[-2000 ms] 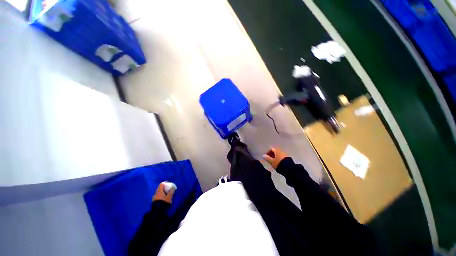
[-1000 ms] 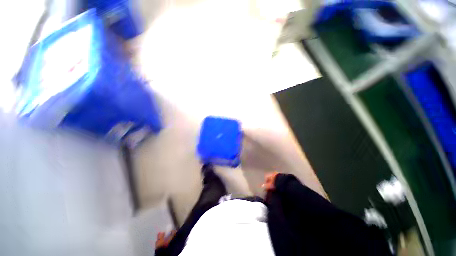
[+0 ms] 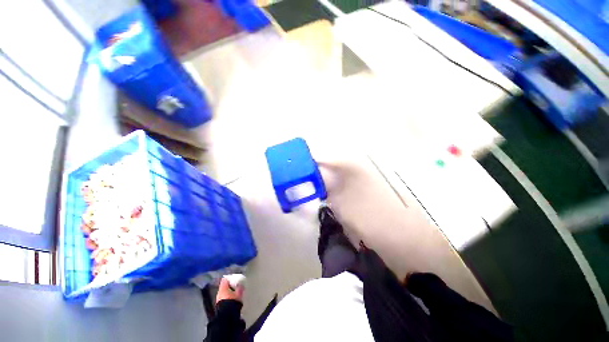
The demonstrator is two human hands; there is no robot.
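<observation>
My left hand (image 3: 230, 290) is low in the picture, left of centre, closed around a small white thing (image 3: 235, 280) whose top shows above the fingers. I cannot tell what it is. My right sleeve (image 3: 431, 288) shows at lower right, but I cannot make out the hand at its end. A blue stool (image 3: 291, 163) stands on the floor ahead of my foot. A tall blue crate (image 3: 207, 230), filled with whitish and pinkish small parts (image 3: 117, 217), stands just beyond my left hand.
Another blue crate (image 3: 157, 73) stands farther along the left wall. On the right is a long cream metal box (image 3: 461, 194) with red and green buttons at its near end, on the dark green line (image 3: 514, 267). A black cable (image 3: 434, 47) crosses the box. Blue trays (image 3: 557, 90) are beyond.
The view has moved forward along the aisle. The work cardboard and black tool have left the picture; the filled crate and cream box have come in. My right hand is no longer seen.
</observation>
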